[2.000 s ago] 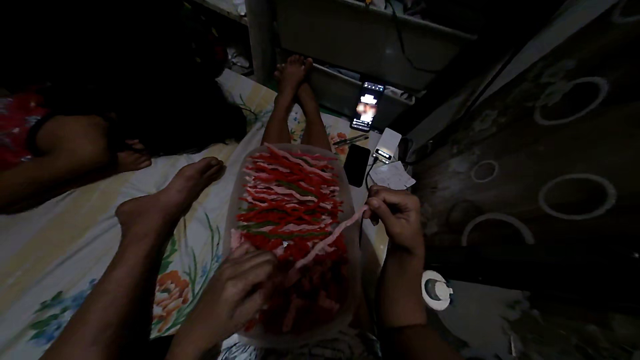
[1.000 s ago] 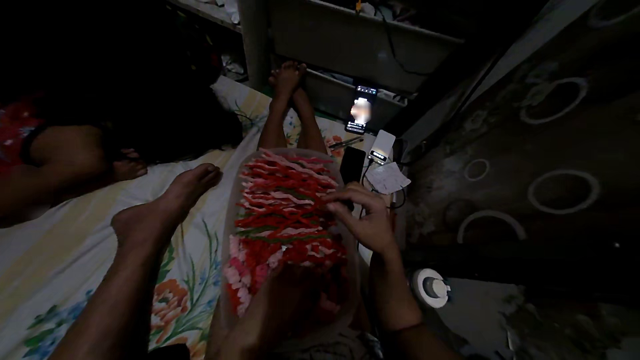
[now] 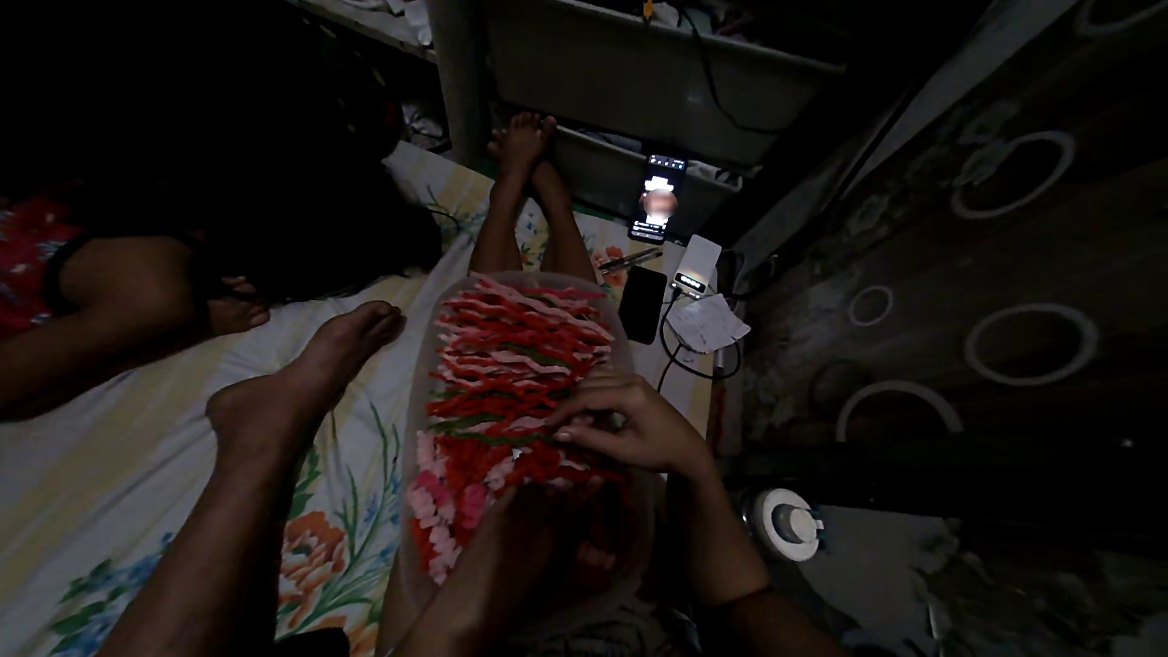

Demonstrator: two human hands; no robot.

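Note:
A translucent plastic tub (image 3: 417,392) stands in front of me, filled with wavy strips (image 3: 511,315) in red, pink and a little green, which look fuzzy. Small pink and red fuzzy pieces (image 3: 438,538) lie at its near end. My right hand (image 3: 630,420) is over the tub's right side, its thumb and fingertips bent close together at the strips; whether they grip one is unclear. Low over the near end is my left hand (image 3: 529,525), dark and blurred, its fingers hidden in shadow.
Beyond the tub, a lit phone (image 3: 659,196) leans against a drawer unit. Nearby lie pens (image 3: 630,261), a dark phone-like slab (image 3: 642,304), a power bank (image 3: 697,265) with a cable and crumpled paper (image 3: 707,323). Another person's leg (image 3: 119,292) rests on the flowered sheet at left.
The pink strip that my right hand held at the tub's right edge two seconds ago is out of its fingers. That hand has moved left over the tub; my left hand has moved right, over the near end.

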